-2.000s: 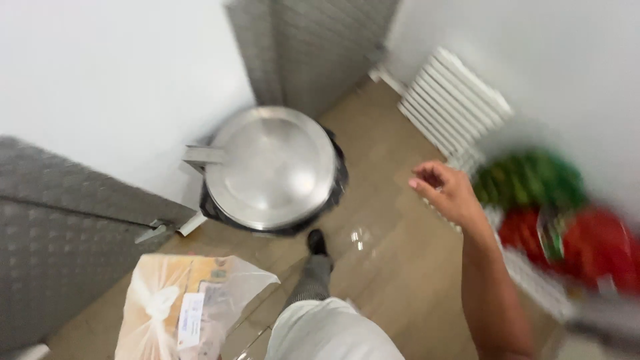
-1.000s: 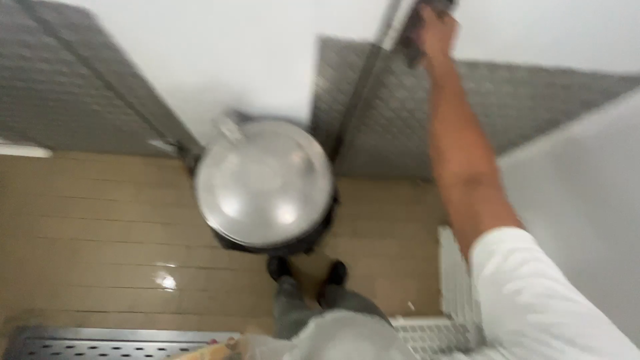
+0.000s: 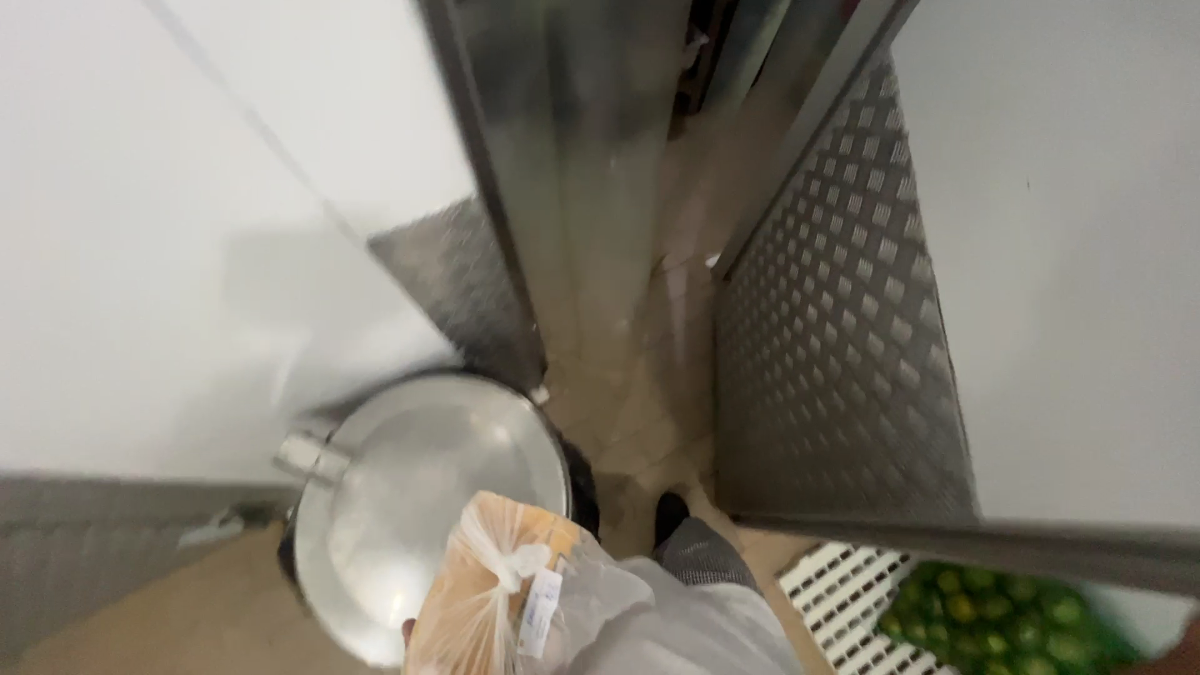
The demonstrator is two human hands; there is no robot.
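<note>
A knotted clear plastic bag (image 3: 506,591) with orange-tan contents and a white label is at the bottom centre, above the edge of a round metal lid. Fingertips of my left hand (image 3: 409,630) show at the bag's left edge; the rest of that hand is hidden behind it. The lid (image 3: 422,506) covers a bin lined with a black bag, to the left of my leg. My right hand is out of view; a blurred bit of skin shows at the lower right edge. A white door with a tread-plate lower panel (image 3: 844,328) stands open on the right.
The doorway's tiled floor (image 3: 647,394) runs between the open door and a white wall. Translucent sheeting (image 3: 581,187) hangs on its left side. At the lower right, a green net bag of round green produce (image 3: 994,614) rests by a white slatted rack (image 3: 844,591).
The door has swung open. My right hand, at the door's handle area one second ago, has left the view. The plastic bag shows fully again in front of the lid.
</note>
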